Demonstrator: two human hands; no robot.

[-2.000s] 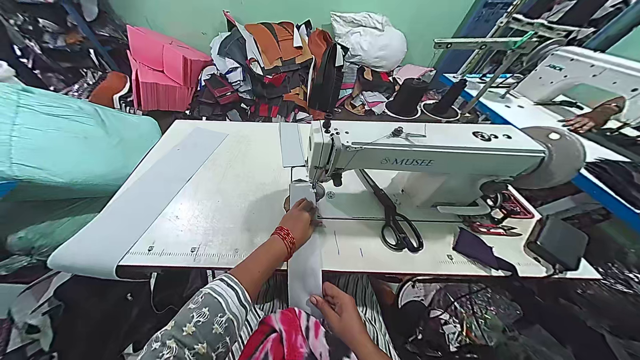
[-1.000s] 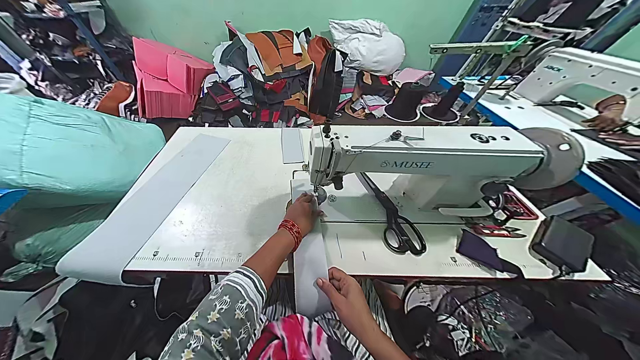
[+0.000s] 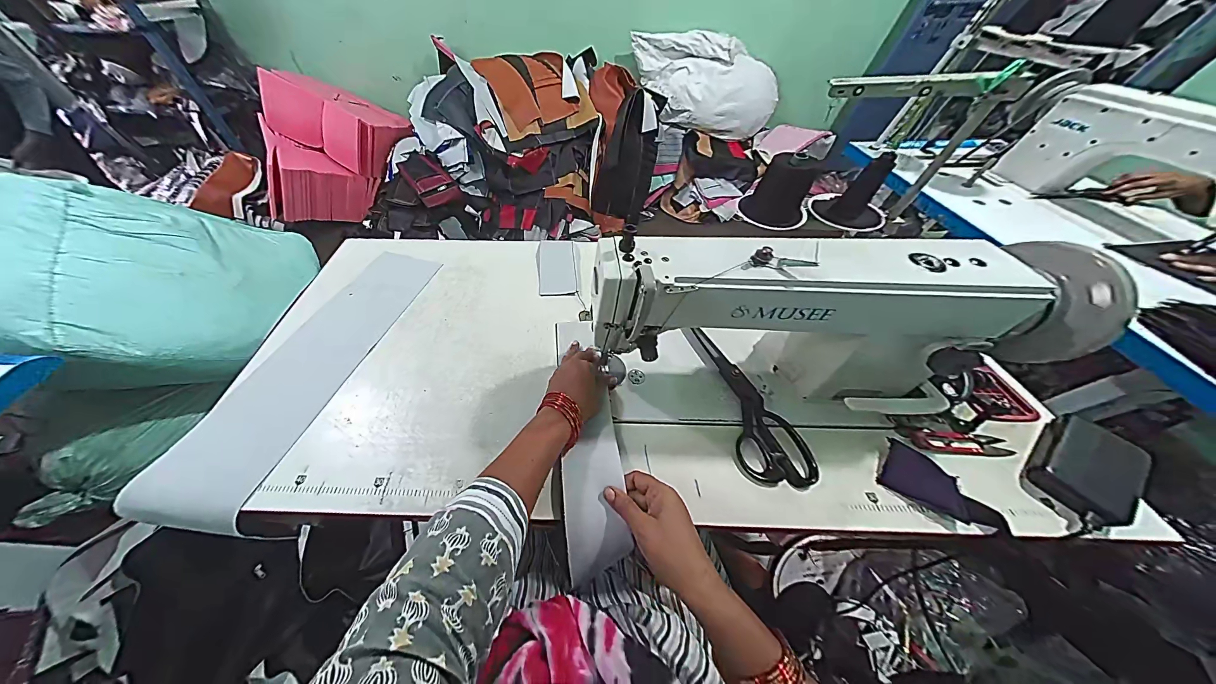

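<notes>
A white sewing machine stands on a pale table. Under its needle area runs a light grey strip of material, which hangs over the table's front edge toward my lap. My left hand presses on the strip beside the presser foot, fingers partly hidden by the machine head. Lower down, my right hand pinches the strip's right edge between thumb and fingers. A second long grey strip lies on the table's left and droops over the front. A small grey piece is behind the machine head.
Black-handled scissors lie right of my hands, with red thread snips, a dark fabric piece and a black box farther right. Thread cones and leather scraps are behind. Another person's hand is at the neighbouring machine.
The strip under my hands has shifted forward, away from me, and its lower end is nearer the table edge. Both hands remain on it.
</notes>
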